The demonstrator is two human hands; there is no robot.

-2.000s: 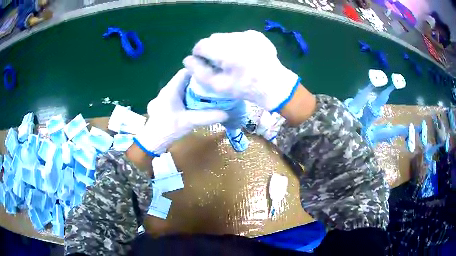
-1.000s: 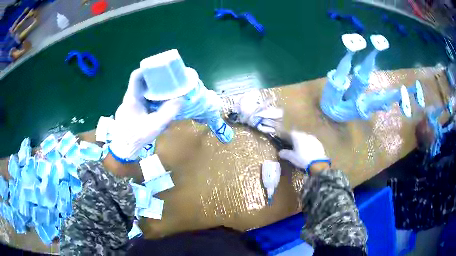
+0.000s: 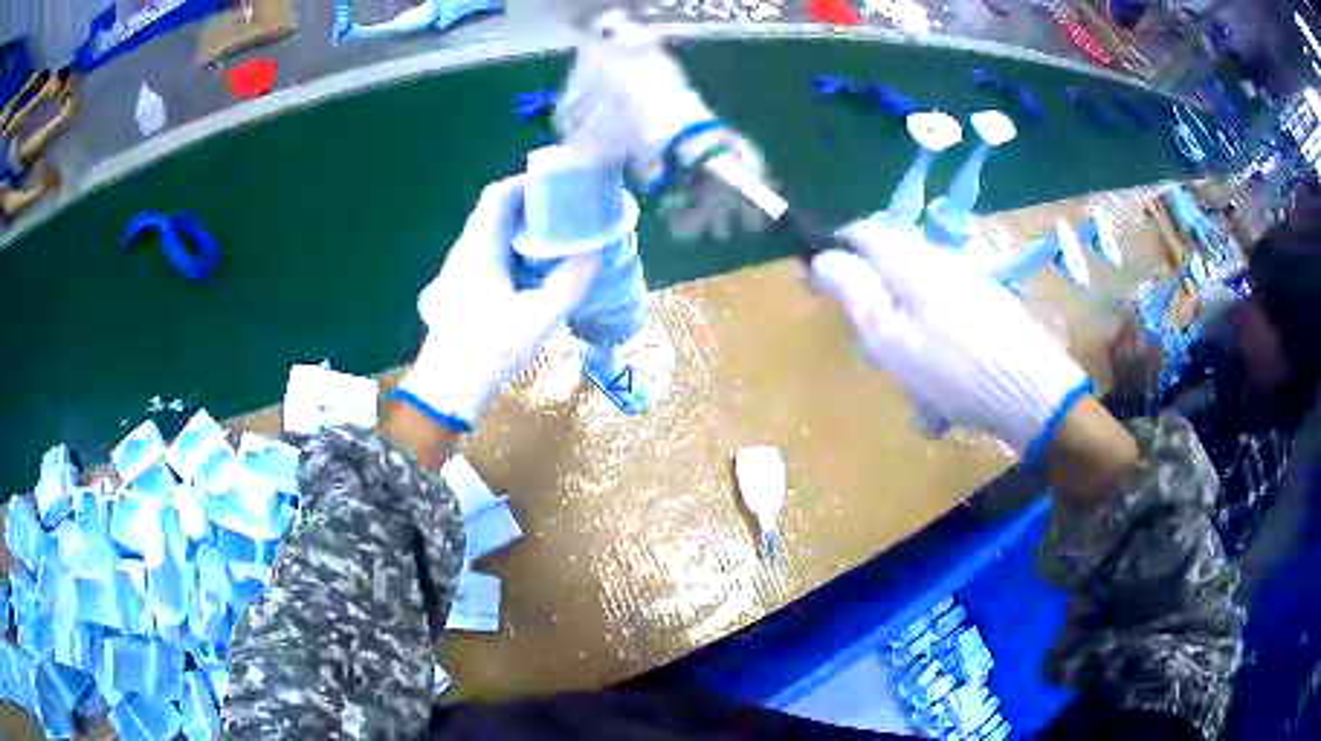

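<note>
My left hand, in a white knit glove, grips a light-blue figure lower body standing on the bench, one foot showing below. A pale-blue waist insert sits in its waist, the box part standing up above my fingers. My right hand, also gloved, is shut on the black handle of a hammer. Its head, wrapped in a loose white glove, is raised just above and right of the insert, blurred. It cannot be told whether the head touches the insert.
A heap of waist inserts lies at left on the tan bench. A white squeeze bottle lies near the front edge. More legs lie at right. Dark-blue parts ride the green belt. A blue bin is below; a person is at right.
My right hand has lifted the hammer from the bench and raised its wrapped head beside the insert. My left hand still holds the lower body. The camera view has shifted.
</note>
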